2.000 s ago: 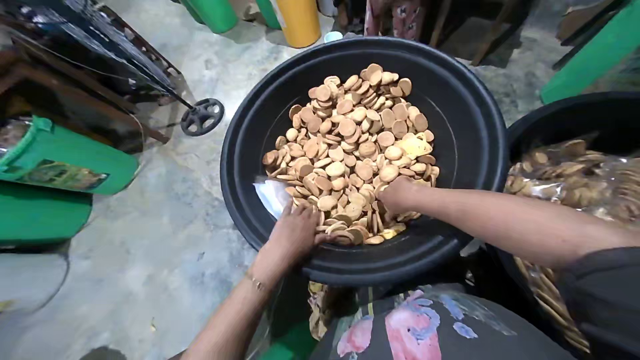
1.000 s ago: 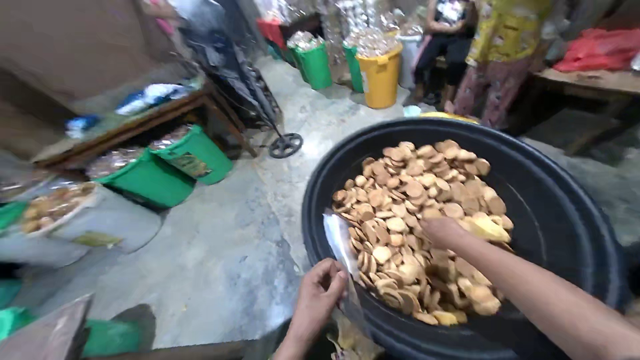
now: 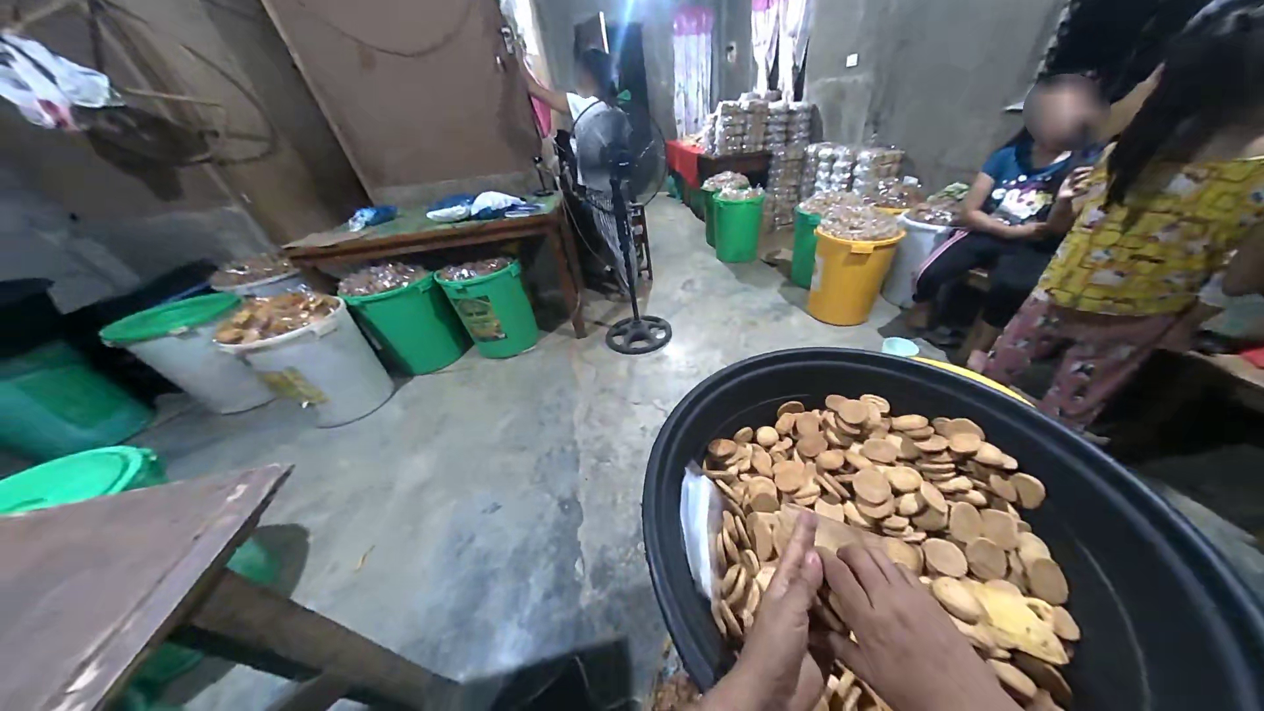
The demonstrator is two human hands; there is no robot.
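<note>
A wide black plastic tub (image 3: 681,425) at lower right is heaped with round flat biscuits (image 3: 874,484). Over the heap, near the tub's left side, my left hand (image 3: 785,617) and my right hand (image 3: 894,622) lie close together, fingers pointing forward. A piece of clear plastic seems to lie at the fingertips; whether either hand grips it is not clear. White plastic bags (image 3: 699,528) stand against the tub's inner left wall. A yellow piece (image 3: 1017,617) rests on the biscuits right of my right hand.
A wooden table corner (image 3: 128,573) juts in at lower left. Beyond the tub stand a pedestal fan (image 3: 637,331), a yellow bin (image 3: 854,281) and several green and white bins of bagged goods. Two people (image 3: 1027,217) (image 3: 1155,237) are at right; another person (image 3: 583,99) is behind the fan.
My left hand has moved from the tub's near left edge to beside my right hand over the biscuits. The view has tilted up and swung left.
</note>
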